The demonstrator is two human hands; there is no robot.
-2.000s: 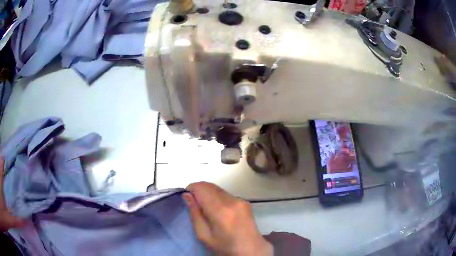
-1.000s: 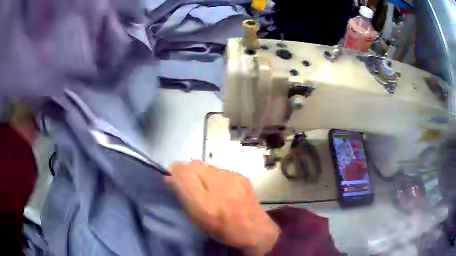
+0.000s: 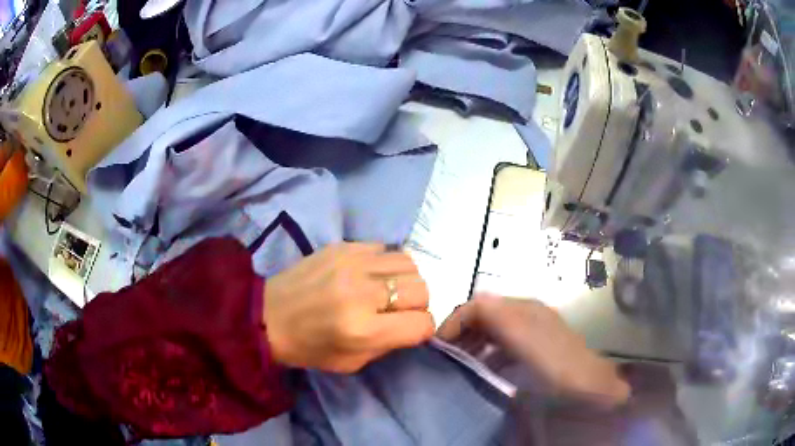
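Note:
The light blue garment (image 3: 375, 396) spreads from the table's front edge up to the left, left of the sewing machine (image 3: 601, 131). My left hand (image 3: 349, 305), with a ring, pinches the cloth edge in front of the needle plate (image 3: 514, 235). My right hand (image 3: 540, 348), blurred, is close beside it at the same edge, its fingertips on the cloth. A pale strip shows along the edge below my right hand. Dark edging forms a corner on the cloth behind my left wrist. The fingertips of both hands are partly hidden.
More blue cloth (image 3: 296, 26) is heaped behind the work. A second cream machine (image 3: 74, 104) stands at the left, with a small picture label (image 3: 74, 259) near it. The phone (image 3: 716, 305) lies blurred under the machine arm. Orange cloth shows at the far left edge.
My left hand has come into view and moved beside my right hand at the cloth edge. The garment raised at the left now lies lower across the table. The view has turned left.

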